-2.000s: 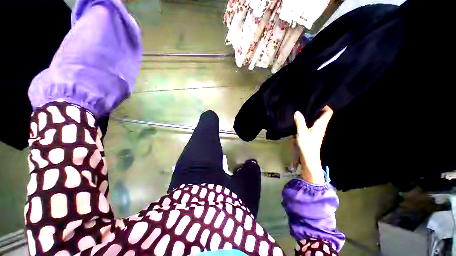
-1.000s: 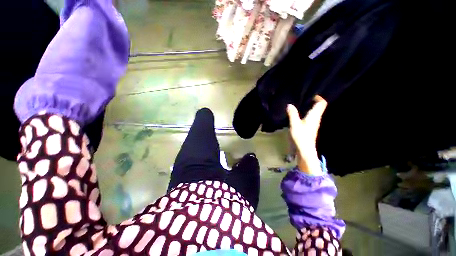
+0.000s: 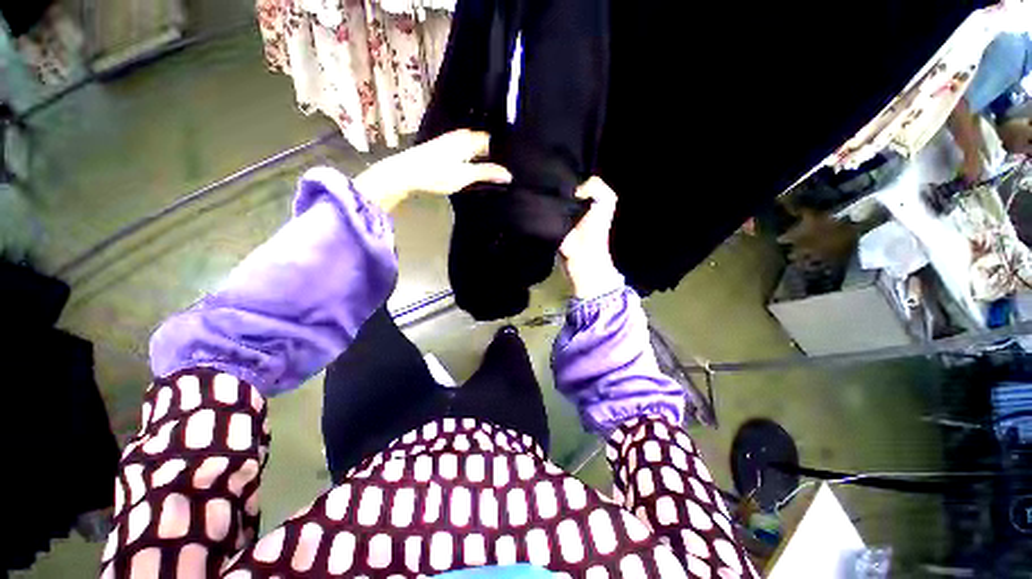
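A black garment point(image 3: 515, 243) hangs in front of me, its lower end bunched between my hands. My left hand point(image 3: 436, 167) is at its left edge, with thumb and fingers a little apart against the cloth; whether they pinch it cannot be told. My right hand point(image 3: 591, 240) is closed on the right edge of the same cloth, fingers curled in. A narrow white strip point(image 3: 515, 79) shows on the black cloth above my hands; it may be a label or a gap. No snips can be made out.
More black garments point(image 3: 702, 147) hang at right. Floral garments point(image 3: 351, 68) hang at upper left. At right are a pale carton point(image 3: 843, 319), a cloth-covered table and a person's arm point(image 3: 968, 136). A dark shoe point(image 3: 764, 458) is on the floor at lower right; black cloth point(image 3: 51, 418) hangs at far left.
My view has turned right. My left hand, earlier out of the picture, has come to the garment's left edge. My right hand has gone from spread fingers to closed on the cloth.
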